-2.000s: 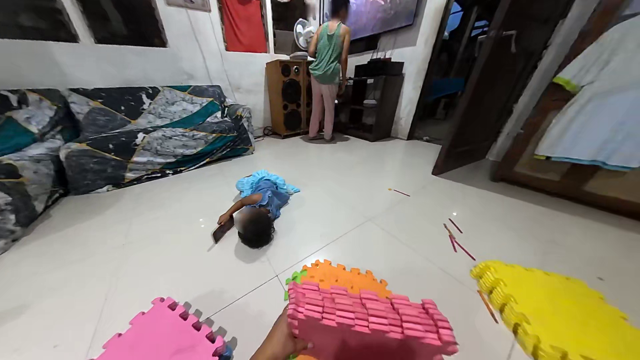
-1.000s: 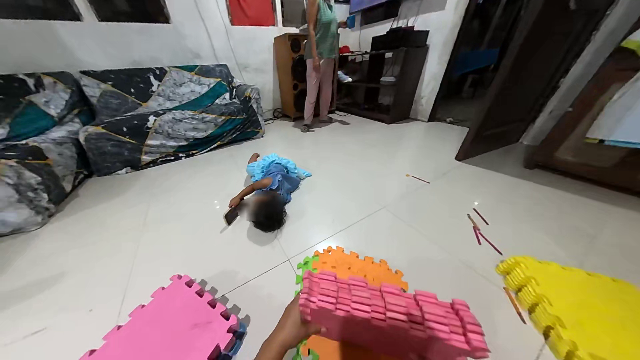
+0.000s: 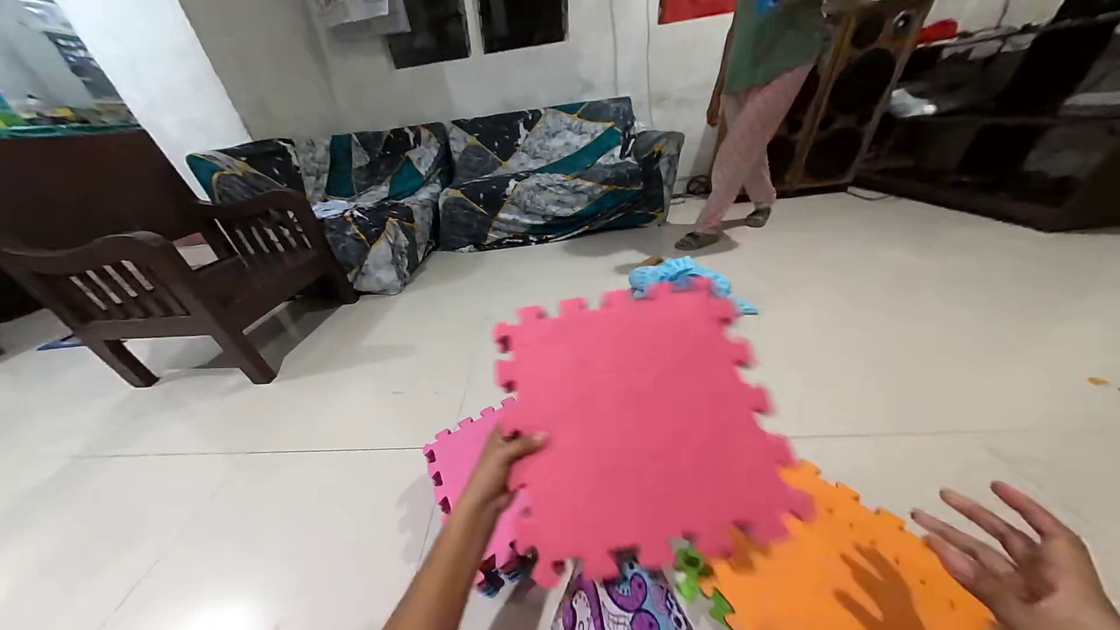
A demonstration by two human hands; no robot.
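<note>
My left hand (image 3: 503, 468) grips the left edge of a red-pink foam puzzle mat tile (image 3: 643, 420), raised in front of me with its flat face toward the camera. Whether it is one tile or several is hidden. My right hand (image 3: 1019, 560), fingers spread and holding nothing, is over an orange foam tile (image 3: 849, 560) at the lower right. Behind the raised tile, a lighter pink foam tile (image 3: 464, 455) lies on the floor to the left. Green foam edges (image 3: 691, 564) show beside the orange one. Patterned purple cloth (image 3: 626, 599) is at the bottom.
A child in blue clothing (image 3: 678, 273) lies on the floor, mostly hidden behind the raised tile. Another person (image 3: 757, 131) stands beyond, near a wooden speaker cabinet (image 3: 840, 105). A dark wooden armchair (image 3: 219, 280) and a sofa with a patterned cover (image 3: 542, 175) stand at the left and back.
The red-pink foam, earlier seen edge-on as a stack, now shows its flat face, raised and farther left over the lighter pink tile. My right hand has come into view. The view has swung left.
</note>
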